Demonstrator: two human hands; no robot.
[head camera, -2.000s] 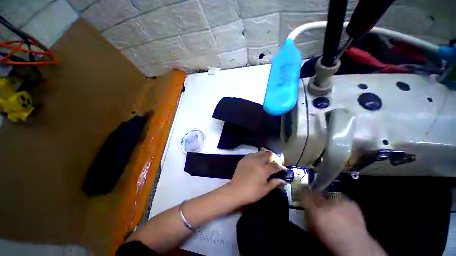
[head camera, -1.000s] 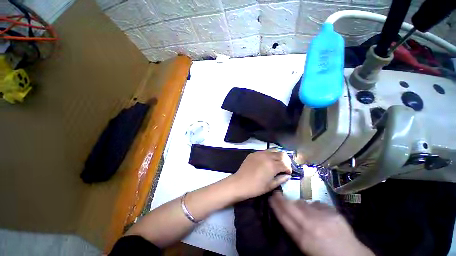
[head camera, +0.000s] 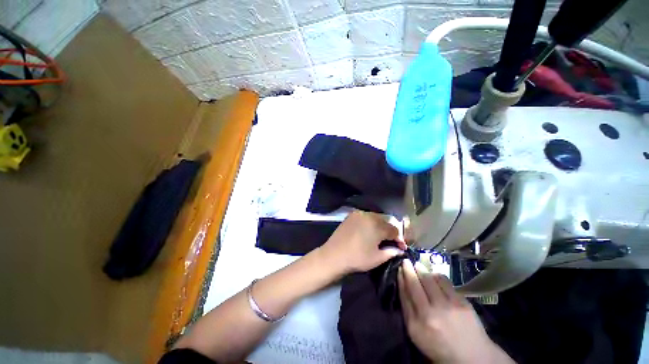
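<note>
A dark band (head camera: 295, 236) lies on the white table and runs under my left hand (head camera: 361, 244), which pinches it at the machine's needle area. My right hand (head camera: 439, 311) is close beside it, its fingertips on the gathered edge of a dark garment piece (head camera: 366, 320) that hangs toward me. The fingertips of both hands nearly meet just left of the bright needle plate (head camera: 435, 263). The needle and presser foot cannot be made out clearly. More dark cloth (head camera: 576, 313) lies right of my right hand, below the machine head (head camera: 569, 192).
Black cut pieces (head camera: 349, 167) lie behind the band. A blue lamp (head camera: 421, 110) hangs beside the machine head. An orange-taped edge (head camera: 213, 220) borders the cardboard (head camera: 78, 213) at left, with a dark cloth bundle (head camera: 153, 219) on it. A dark-handled tool (head camera: 580, 21) stands above the machine.
My right hand has moved from a blurred position over the cloth up to the fabric edge beside my left fingertips. My left hand stays by the needle area. The camera view has shifted slightly.
</note>
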